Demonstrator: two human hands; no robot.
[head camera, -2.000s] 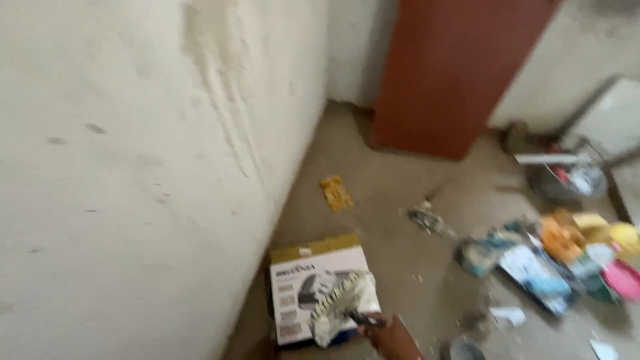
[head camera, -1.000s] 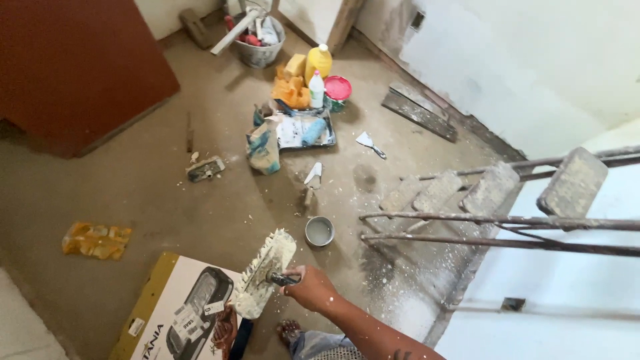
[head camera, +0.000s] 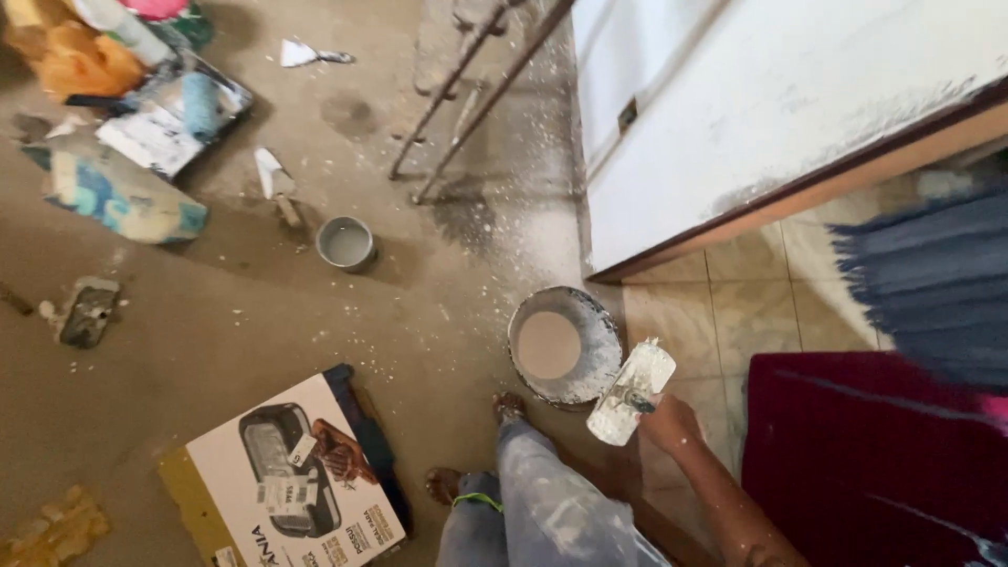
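Note:
My right hand (head camera: 669, 421) grips the handle of a plastering trowel (head camera: 632, 391), whose flat blade is coated with whitish plaster. The trowel is just to the right of a round bucket (head camera: 602, 346), overlapping its lower right rim in view. Inside the bucket shows a pale beige, smooth surface, with white splashes on its inner wall. Both of my feet stand on the floor below the bucket, under paint-marked jeans. My left hand is not in view.
A printed cardboard box (head camera: 213, 465) lies at lower left. A small grey pot (head camera: 345, 244), a trowel (head camera: 273, 175), a putty knife (head camera: 303, 54) and a paint tray (head camera: 240, 96) with a blue roller (head camera: 201, 106) are on the floor. Ladder legs (head camera: 457, 94) stand beyond; a dark red mat (head camera: 850, 465) lies right.
The view has swung right and down. My right hand and trowel, over the cardboard box one second ago, are now beside the bucket.

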